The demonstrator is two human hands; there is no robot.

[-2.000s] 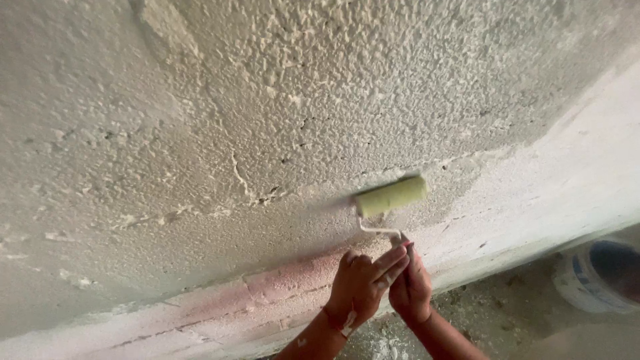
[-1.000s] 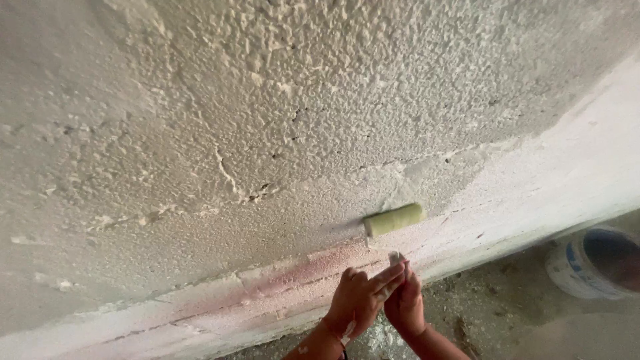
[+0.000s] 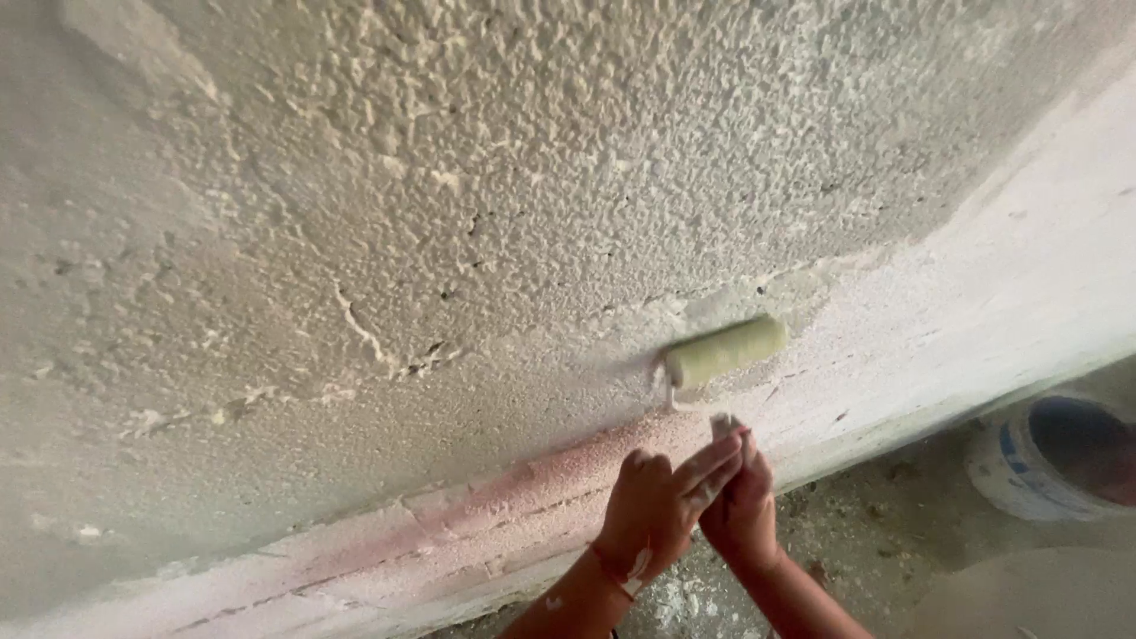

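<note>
A paint roller with a pale green sleeve [image 3: 728, 351] rests against the rough plastered wall [image 3: 532, 177], near the border between grey textured plaster and a whitish band. Its wire frame runs down to a handle, mostly hidden in the fingers. My right hand [image 3: 744, 510] is closed around that handle. My left hand [image 3: 652, 506] lies against it from the left, its fingers reaching across to the handle top and the other hand's fingertips. White smears mark the left wrist.
A white bucket with blue markings [image 3: 1021, 470] and a dark inside stands on the floor at the right. The concrete floor [image 3: 852, 532] below the wall is spattered with white. A pinkish stripe [image 3: 426, 524] runs along the lower wall.
The roller moved down the wall between the two earlier frames and now sits slightly higher again, against the wall. Both hands have stayed together at its handle.
</note>
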